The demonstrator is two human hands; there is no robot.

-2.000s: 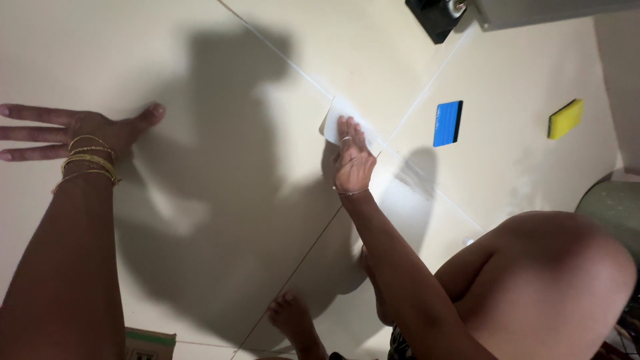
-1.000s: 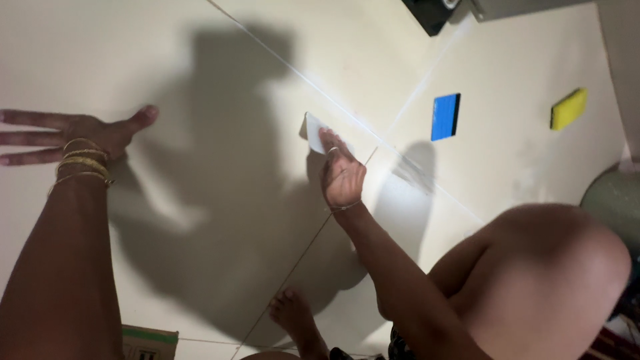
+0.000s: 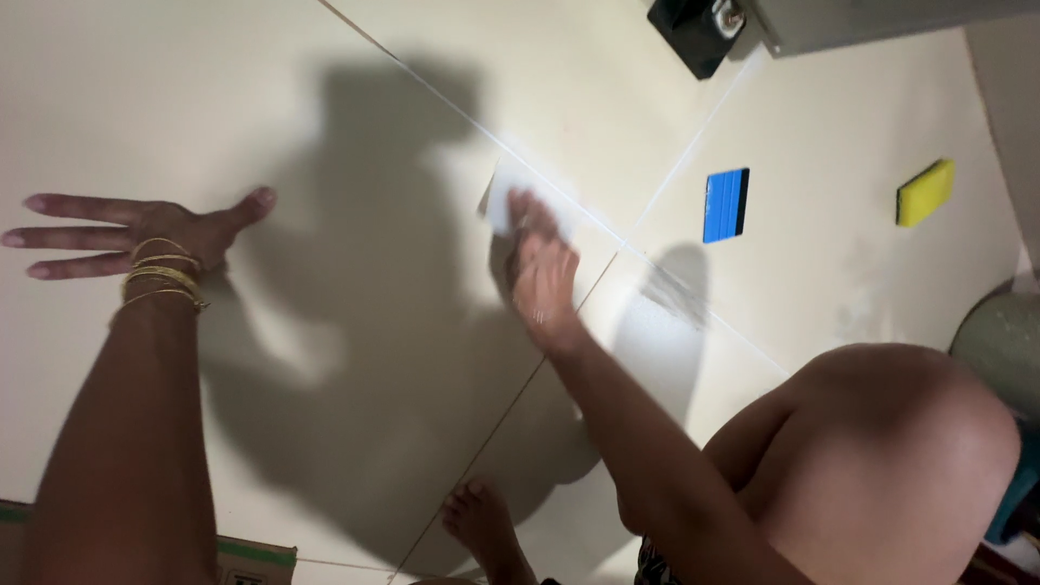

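My right hand [image 3: 543, 272] lies on a small white sheet [image 3: 505, 191], its fingers pressed flat over it beside a joint of the tiled floor [image 3: 569, 106]. The hand is blurred, and whether the sheet is paper or cloth I cannot tell. My left hand [image 3: 175, 231], with gold bangles [image 3: 162, 272] at the wrist, rests on the floor at the left, fingers spread, holding nothing. Right of my right hand lies a blue squeegee card [image 3: 725, 205] with a black edge. Farther right is a yellow sponge [image 3: 926, 193] with a dark side.
A black object with a metal fitting [image 3: 699, 36] and a grey panel [image 3: 853, 20] stand at the top right. Cardboard with green tape [image 3: 256, 561] lies at the bottom left. My bare foot [image 3: 479, 516] and bent knee [image 3: 894, 422] are near. A rounded greenish object [image 3: 999, 349] sits at the right edge.
My right hand and the white sheet moved left along the floor joint, then slightly back to the right. My left hand stayed in place.
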